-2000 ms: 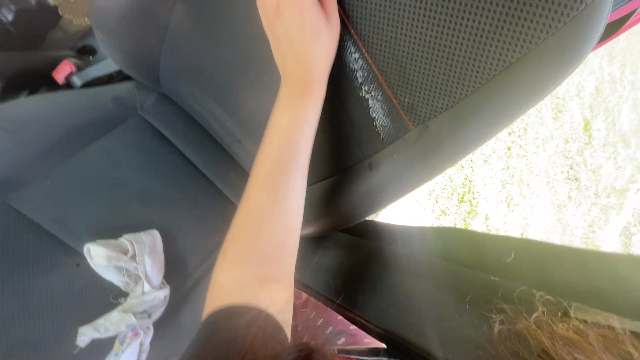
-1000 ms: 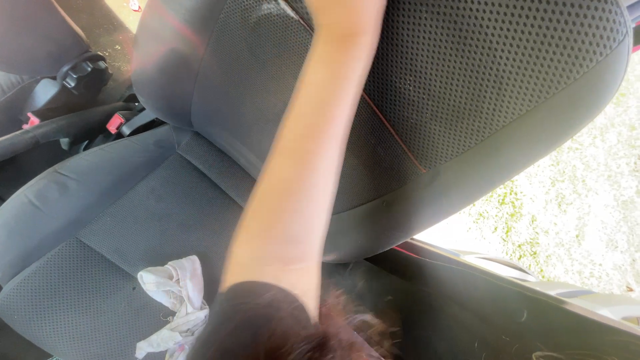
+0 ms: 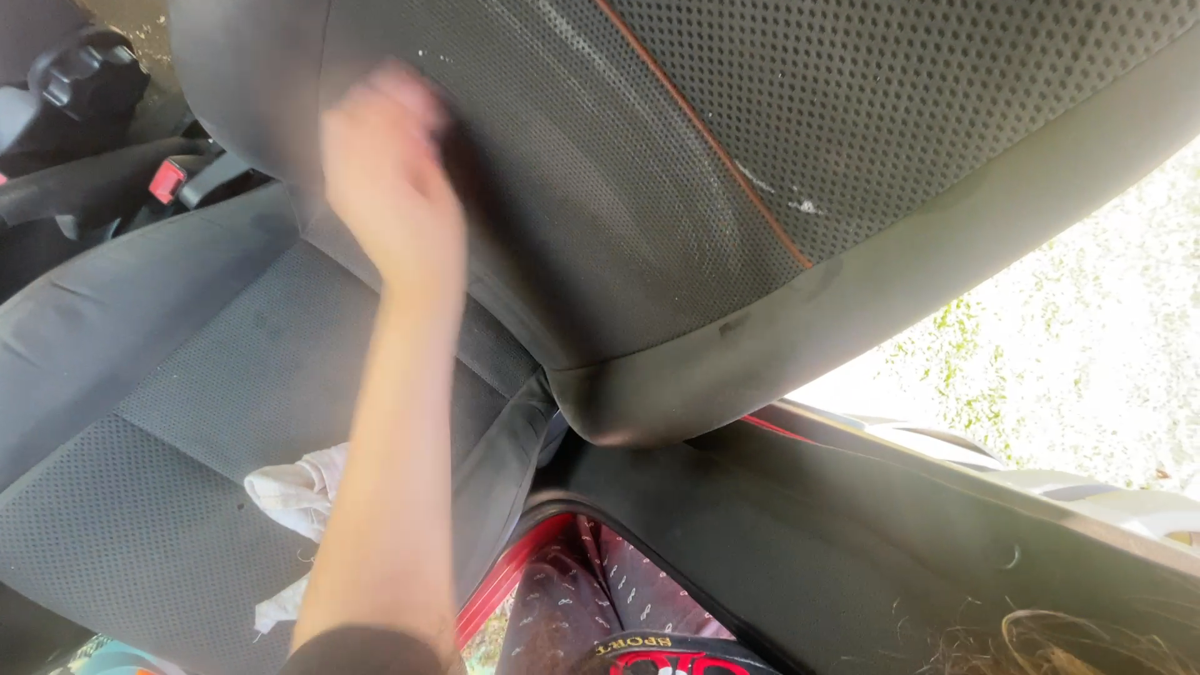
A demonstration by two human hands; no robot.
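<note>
My left hand [image 3: 394,169] is blurred, with its fingers curled against the dark side bolster of a car seat's backrest [image 3: 600,187]. Whether it holds anything is hidden. Whitish streaks mark the mesh fabric beside an orange seam [image 3: 694,117], and small white spots of residue [image 3: 803,206] lie near the seam's lower end. Below, on the grey seat cushion [image 3: 272,347], rests a crumpled white cloth [image 3: 291,487], partly covered by my forearm. My right hand is out of view.
A red seat-belt buckle [image 3: 168,181] and a ridged black knob [image 3: 89,75] are at the upper left. Black door-side trim [image 3: 797,506] runs along the lower right. My patterned trousers [image 3: 609,581] show at the bottom, and bright ground lies outside at right.
My left hand has moved across the backrest to its left side. The thick white patch beside the seam two seconds ago now shows as faint streaks. The view has shifted.
</note>
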